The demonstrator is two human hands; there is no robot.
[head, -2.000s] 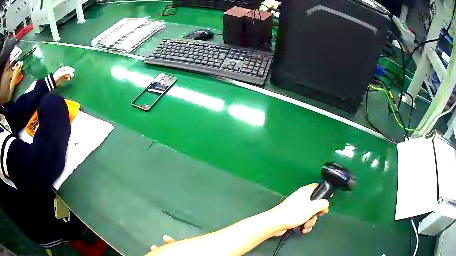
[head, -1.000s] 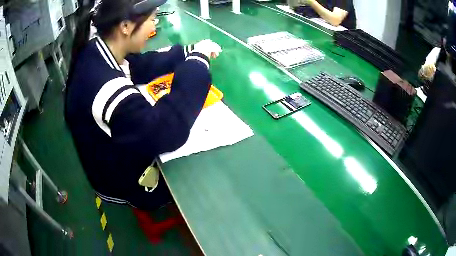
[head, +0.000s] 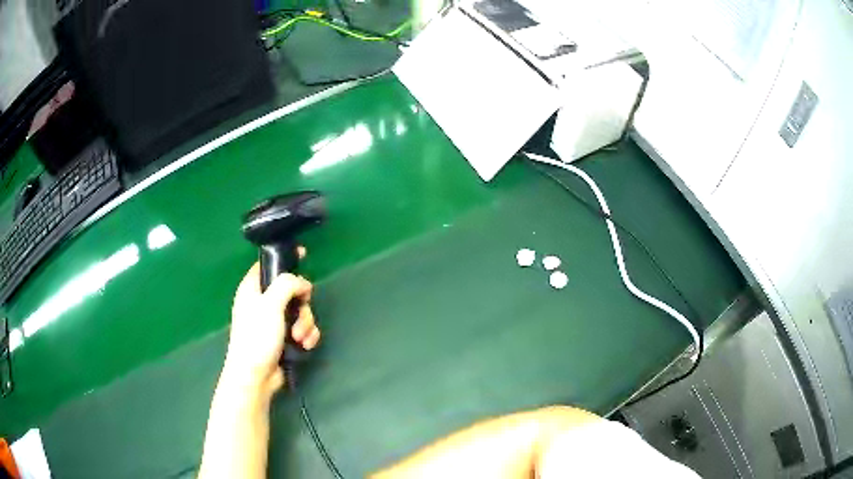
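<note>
My left hand (head: 271, 323) is closed around the grip of a black handheld barcode scanner (head: 283, 217), held upright over the green worktop at left of centre. The scanner's rounded head is on top, slightly blurred, and its thin black cable runs down from the grip to the bottom edge. My right forearm shows at the bottom, right of centre; the right hand is cut off by the bottom edge. A thin dark phone frame (head: 7, 357) is partly visible at the left edge, on the glossy green strip.
Three small white bits (head: 552, 263) lie right of centre. A white sheet (head: 479, 94) and a white box (head: 599, 110) stand beyond, with a thick white cable (head: 617, 248). A large black panel (head: 168, 70) and keyboard (head: 61, 210) are at upper left. A metal cabinet is at right.
The view has swung right, away from the neighbouring worker. The scanner and my left hand are now fully in view; one second ago only part of the scanner showed at the bottom right.
</note>
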